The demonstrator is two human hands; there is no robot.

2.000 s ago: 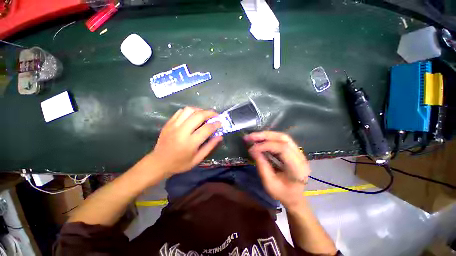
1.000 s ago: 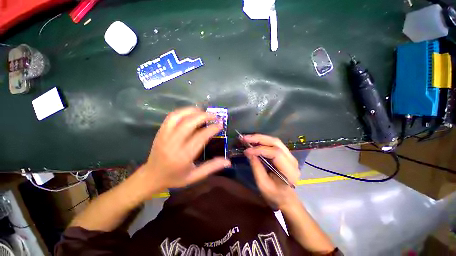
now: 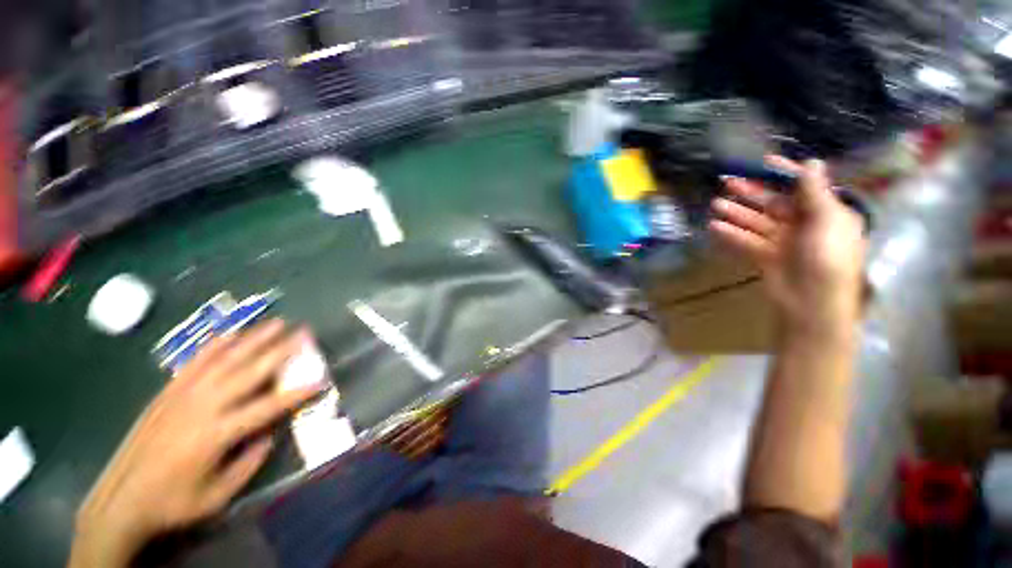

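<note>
The frame is motion-blurred. My left hand (image 3: 205, 422) is at the lower left, with its fingers on a small assembly that shows a white, screen-like part (image 3: 323, 430) by the bench edge. A blue circuit board (image 3: 200, 331) lies just beyond that hand. Thin silver tweezers (image 3: 396, 341) lie on the mat to the right of the assembly. My right hand (image 3: 793, 227) is raised at the right, past the bench, fingers spread. A dark blue shape (image 3: 761, 171) shows at its fingers; whether it is gripped cannot be told.
Green mat (image 3: 488, 166) has a white rounded pad (image 3: 120, 304), a white strip-tailed piece (image 3: 338, 186) and a thick black screwdriver (image 3: 568, 266) with cord. A blue box (image 3: 603, 205) with a yellow block (image 3: 629, 174) stands at the right. Clear trays (image 3: 366, 117) line the back; a brown carton (image 3: 710, 305) is beside the bench.
The view has swung right. My right hand has let go of the tweezers, which now lie on the mat, and has moved far right and up. My left hand remains at the assembly.
</note>
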